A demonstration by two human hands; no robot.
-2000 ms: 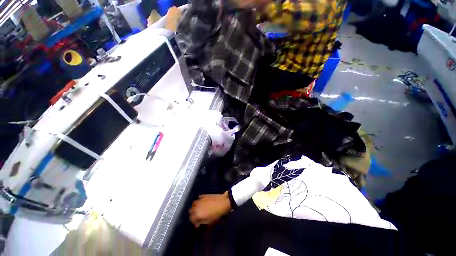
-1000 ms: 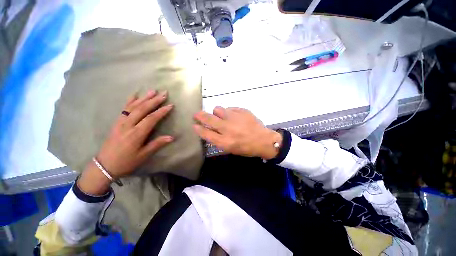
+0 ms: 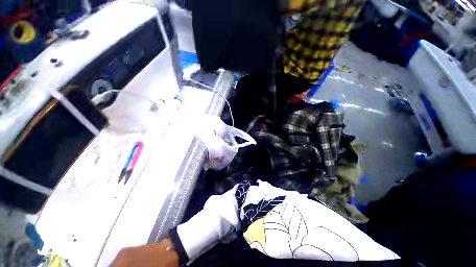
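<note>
My right hand (image 3: 143, 256) is at the bottom edge, over the front of the white sewing table (image 3: 88, 208). Its fingers are cut off, so what it holds cannot be told. My left hand is out of the picture. A small pale yellowish patch (image 3: 56, 262) shows at the bottom left, too blurred to name. The thread snips (image 3: 130, 162), with blue and pink handles, lie on the table with their dark tips towards me. The white machine head (image 3: 107, 28) stands at the left, with a dark phone (image 3: 49, 143) strapped to it by white bands.
A measuring scale (image 3: 180, 193) runs along the table edge. A thin white plastic bag (image 3: 219, 151) hangs there beside a white cable. Black-and-grey plaid pieces (image 3: 308, 135) are heaped to the right. A person in a yellow check garment (image 3: 318, 41) stands behind a large dark shape (image 3: 235, 34).
The view has swung right from the needle area. The khaki panel under my left hand and that hand have left the picture. My right hand now shows only partly, at the bottom edge.
</note>
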